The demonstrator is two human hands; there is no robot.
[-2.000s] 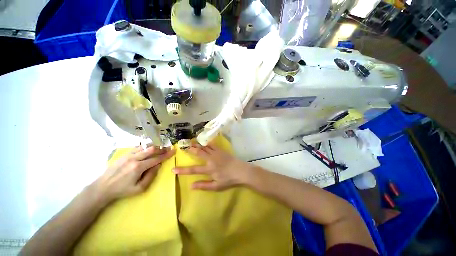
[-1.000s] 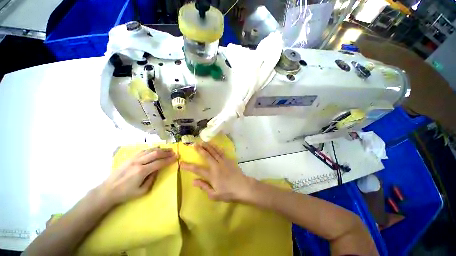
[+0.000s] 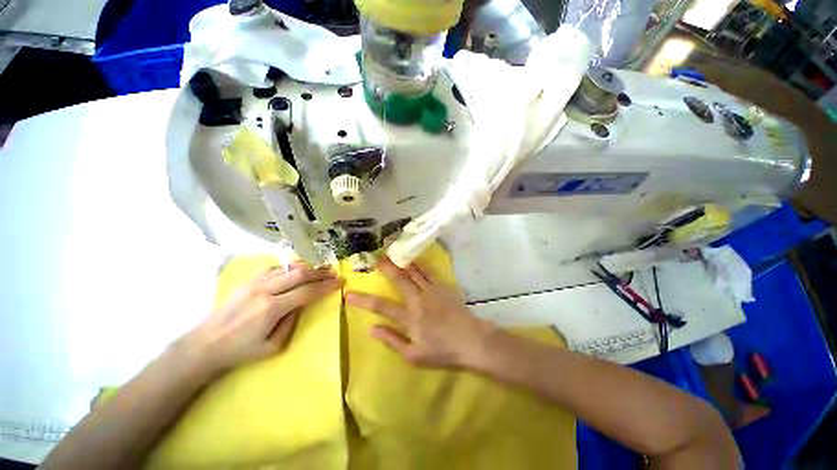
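Observation:
The yellow fabric panel [image 3: 266, 404] lies on the white table and hangs over its front edge, its far end under the head of the sewing machine [image 3: 413, 174]. A dark centre seam [image 3: 344, 353] runs down the panel from the needle area. My left hand [image 3: 262, 312] lies on the fabric left of the seam, fingertips near the presser foot. My right hand [image 3: 427, 317] lies on the fabric right of the seam, fingers spread. Both hands press on the cloth and grip nothing that I can see. The presser foot and needle are mostly hidden.
White cloth strips [image 3: 496, 138] are tied over the machine head. Red-and-black small tools [image 3: 638, 298] lie right of the machine, with a dark cord by them. A ruler scale [image 3: 615, 344] runs along the table edge. A blue bin [image 3: 789, 340] stands at the right, another at the back left.
The view has shifted closer to the machine. The hands stay beside the seam near the presser foot, the right fingers a little more spread than at first. More fabric shows at the left table edge.

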